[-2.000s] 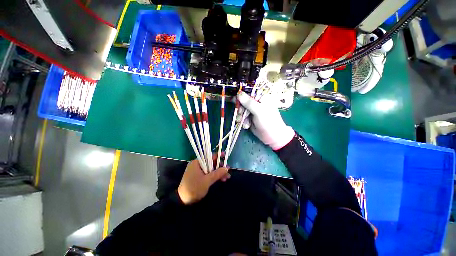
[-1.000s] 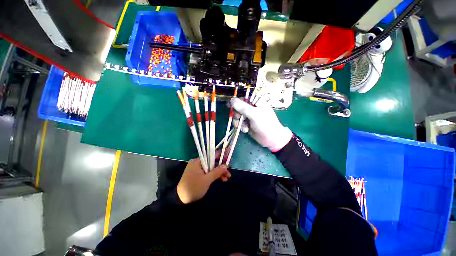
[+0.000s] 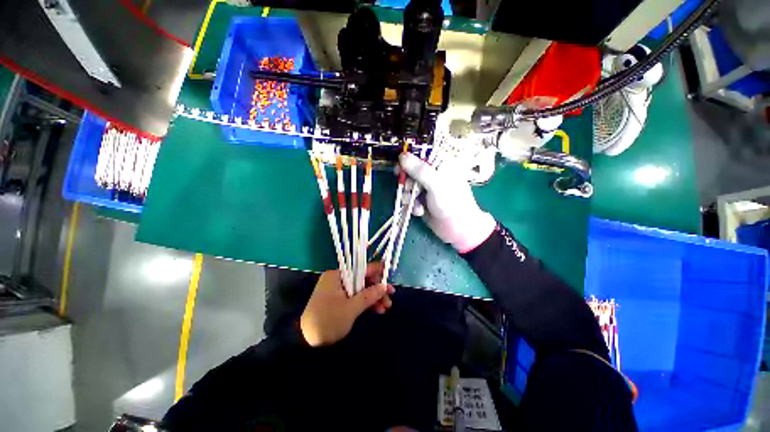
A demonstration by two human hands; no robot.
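My left hand (image 3: pixel 338 309), bare, grips the lower ends of a fanned bunch of white wire leads (image 3: pixel 354 228) with dark red bands and orange tips, below the machine. My right hand (image 3: pixel 446 202), in a white glove, pinches the upper part of a lead at the right of the fan, its tip at the front of the black crimping applicator (image 3: pixel 384 101). Some leads pass beside or under the gloved fingers. The exact contact of the tip with the applicator is hidden. A silvery toothed terminal strip (image 3: pixel 241 122) runs from the left into the applicator.
A blue bin (image 3: pixel 226 97) with small orange-red parts stands left of the applicator. A blue tray (image 3: pixel 84 169) of leads is at far left. A large blue tote (image 3: pixel 675 312) is at right. A black ribbed hose (image 3: pixel 591 99) and a red container (image 3: pixel 553 78) are at upper right.
The leads in my left hand have shifted and stand closer together than at first. My gloved right hand moved slightly down, then back up to the applicator front, pinching a lead.
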